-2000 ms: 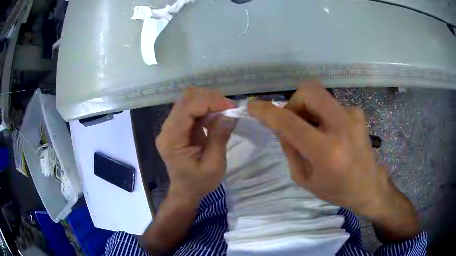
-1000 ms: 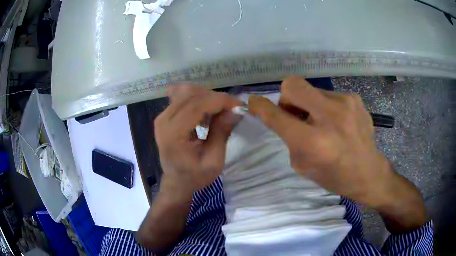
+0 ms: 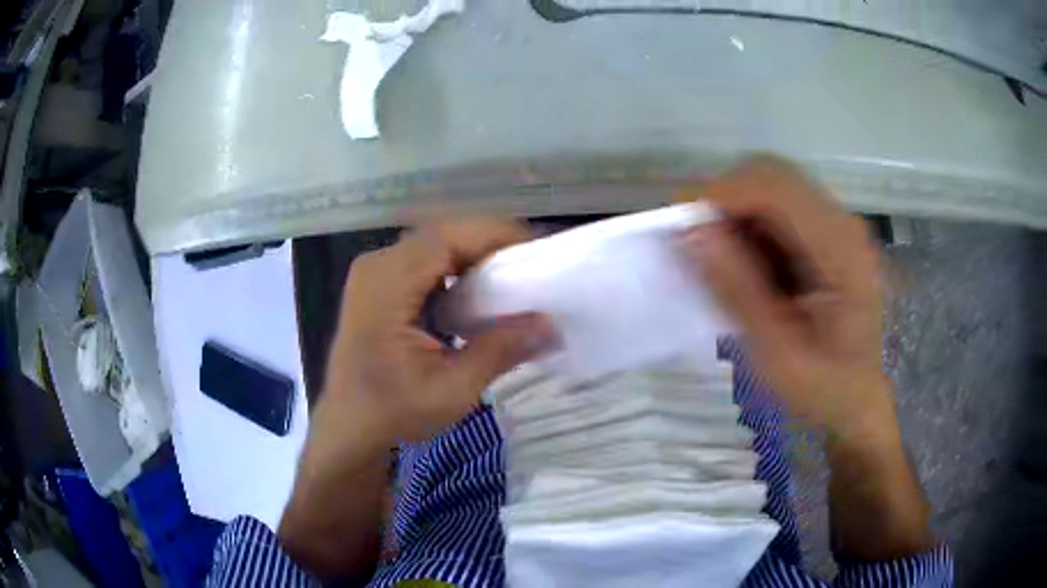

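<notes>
A white cuff piece (image 3: 603, 281) is stretched flat between my two hands above the lap, slightly blurred. My left hand (image 3: 419, 327) grips its left end with thumb and fingers. My right hand (image 3: 792, 287) grips its right end near the upper corner and is blurred. The stack of white cuff pieces (image 3: 631, 459) lies in an overlapping ridged row on my lap, below the held piece. No dark rod shows clearly in my right hand.
The pale machine table (image 3: 505, 92) spans the top, with a crooked white offcut strip (image 3: 365, 80) on it. At left are a black phone (image 3: 246, 387) on a white board (image 3: 235, 465), a pale bin (image 3: 126, 345) and a blue crate (image 3: 103, 517).
The piece, earlier pinched small between my fingertips, is now spread open between my hands. My hands have moved apart. The dark rod end beside my right hand no longer shows.
</notes>
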